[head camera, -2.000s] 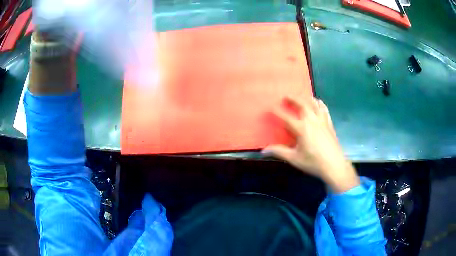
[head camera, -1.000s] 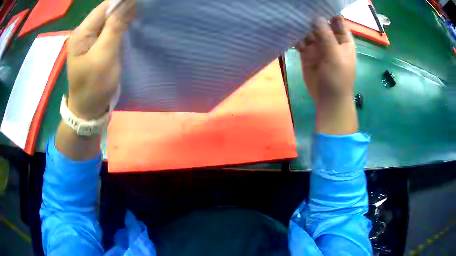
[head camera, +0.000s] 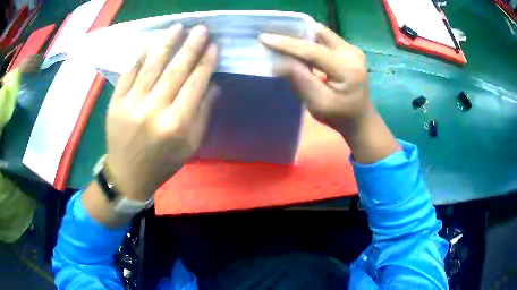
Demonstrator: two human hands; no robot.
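Observation:
A sheet [head camera: 255,119], white along its bent top and grey-purple on its hanging face, is held up over the red-orange board [head camera: 255,190] in front of me. My left hand [head camera: 159,119] lies with spread fingers against the sheet's white upper part; whether it grips is unclear. My right hand [head camera: 334,79] pinches the sheet near its upper right corner. The board's lower part shows below the sheet; the rest is hidden.
Three black binder clips [head camera: 432,128] lie on the green top [head camera: 453,158] at right. A board with a white sheet [head camera: 422,25] and clips is at upper right. Another sheeted board [head camera: 62,124] is at left. Another person's yellow-green sleeve [head camera: 11,209] shows at the left edge.
The sheet has tilted, showing a white bent top. My left hand has moved right and down onto it; my right hand has moved left. A yellow-green sleeve has appeared at the left edge.

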